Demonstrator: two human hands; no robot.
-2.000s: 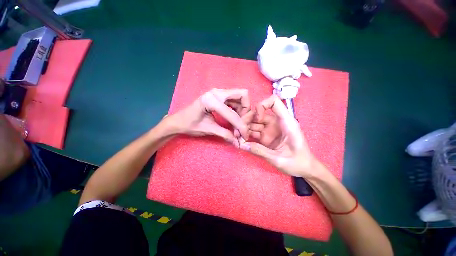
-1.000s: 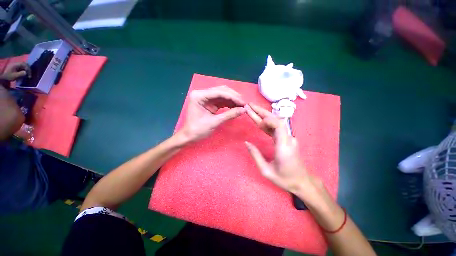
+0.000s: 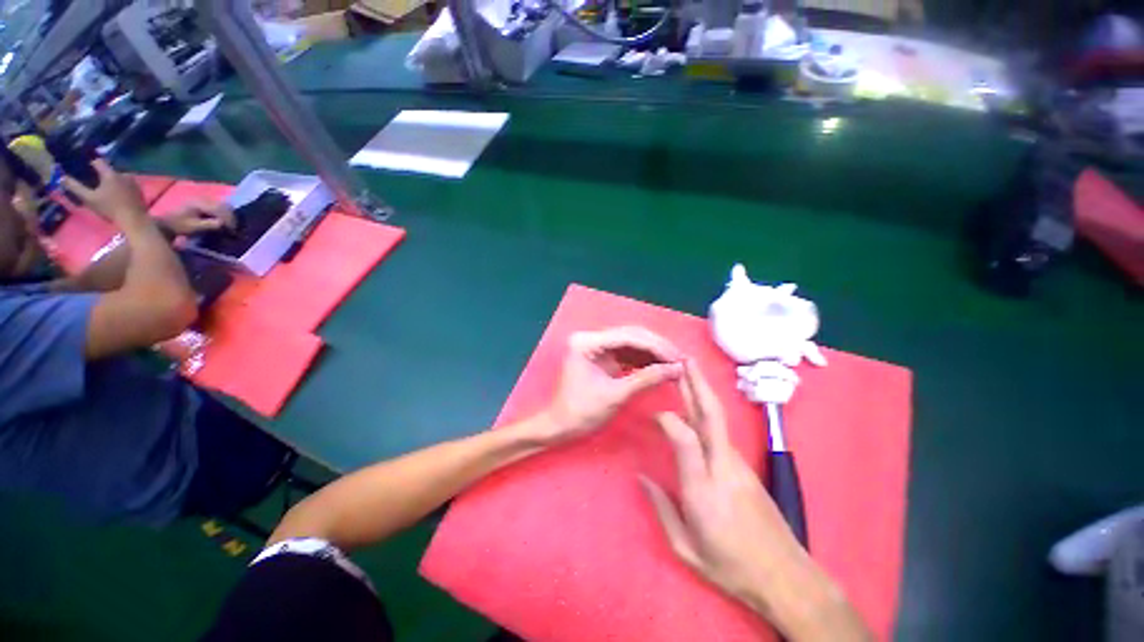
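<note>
My left hand [image 3: 592, 386] is over the red foam mat [image 3: 565, 520], its thumb and index fingertips pinched together. Any small part between them is too small to make out. My right hand [image 3: 734, 514] is beside it, palm turned inward, thumb and fingers apart, with a fingertip touching the left fingertips. A mallet with a white cloth-wrapped head [image 3: 763, 324], short metal shaft and black grip [image 3: 785, 492] lies on the right part of the mat, touched by neither hand as far as I can see.
On the left a seated person [image 3: 88, 376] reaches into a pale box of black parts [image 3: 266, 226] on red foam [image 3: 345, 270]. A white sheet [image 3: 433, 141] lies farther back. A white fan foot [image 3: 1098, 539] is at right. A dark object [image 3: 1022, 232] stands back right.
The view has tilted up and left, showing more bench and the neighbour. My hands have gone from curled together to fingertips meeting, with the right hand opened out. The mallet has stayed on the mat.
</note>
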